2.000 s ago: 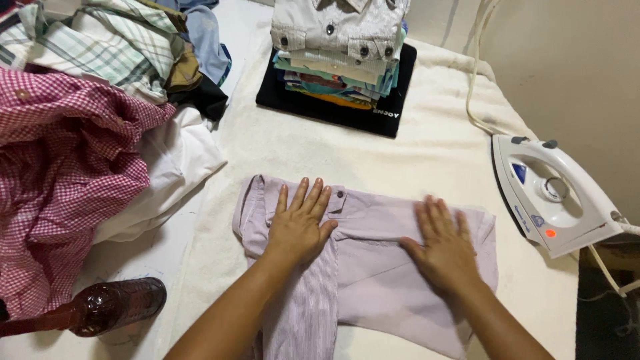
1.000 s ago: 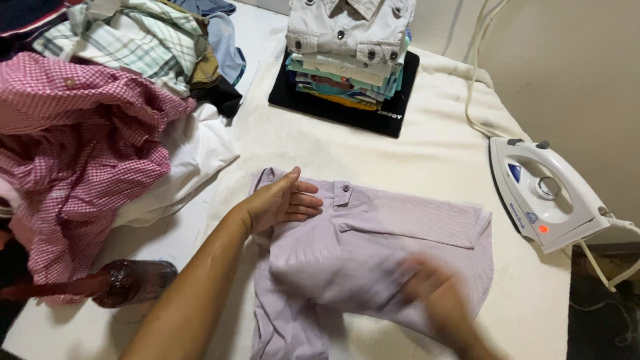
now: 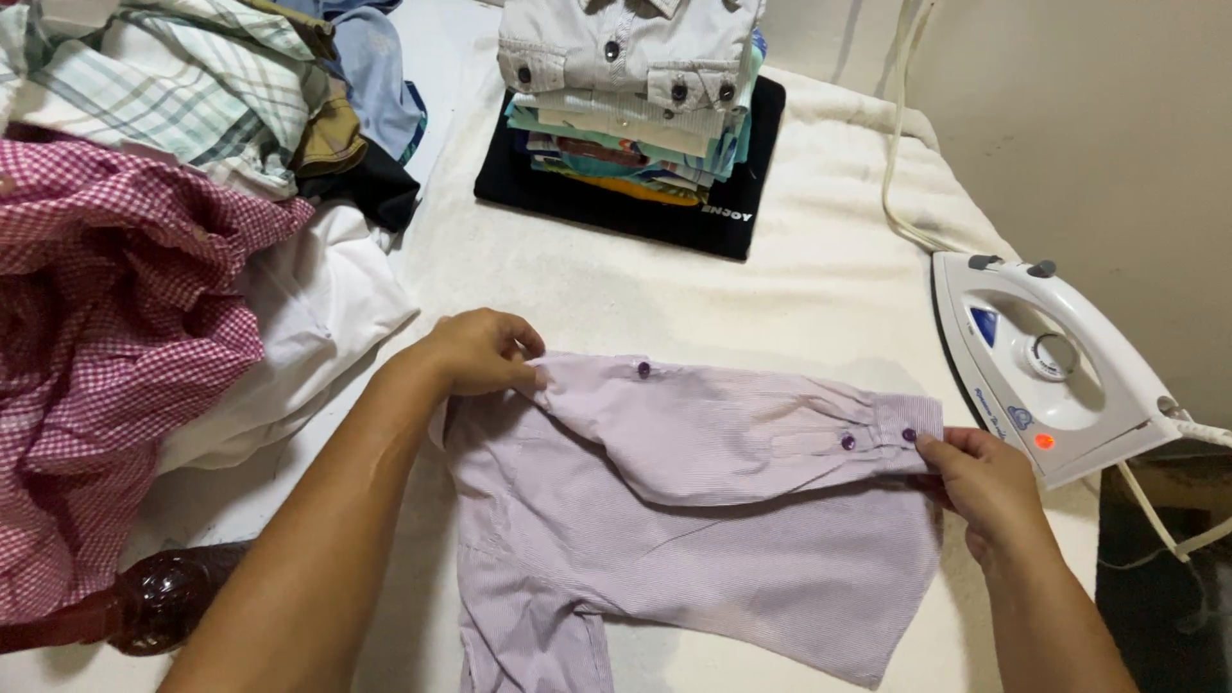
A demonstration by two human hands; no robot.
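A light purple, finely striped shirt [image 3: 751, 568] lies on a cream cloth covering the work surface. One of its sleeves [image 3: 693, 452] is laid lengthwise along the upper edge of the body. My left hand [image 3: 486, 356] pinches the fabric at the sleeve's upper left end. At the other end, my right hand [image 3: 982, 476] grips the buttoned cuff [image 3: 905, 433] between thumb and fingers. A purple button [image 3: 643, 369] shows on the sleeve near my left hand. The other sleeve [image 3: 529, 626] hangs toward the bottom edge of the view.
Right of the shirt a white steam iron [image 3: 1059, 375] with a lit orange light stands near the cloth's edge, its cord running up. Folded shirts [image 3: 626, 115] are stacked on a black folded cloth [image 3: 616, 221] behind. Unfolded clothes [image 3: 144, 289] and a dark red bottle [image 3: 168, 597] are at left.
Both hands lay flat on the shirt two seconds ago; now each pinches an end of the sleeve. The sleeve is now stretched lengthwise on top, with its cuff at the right.
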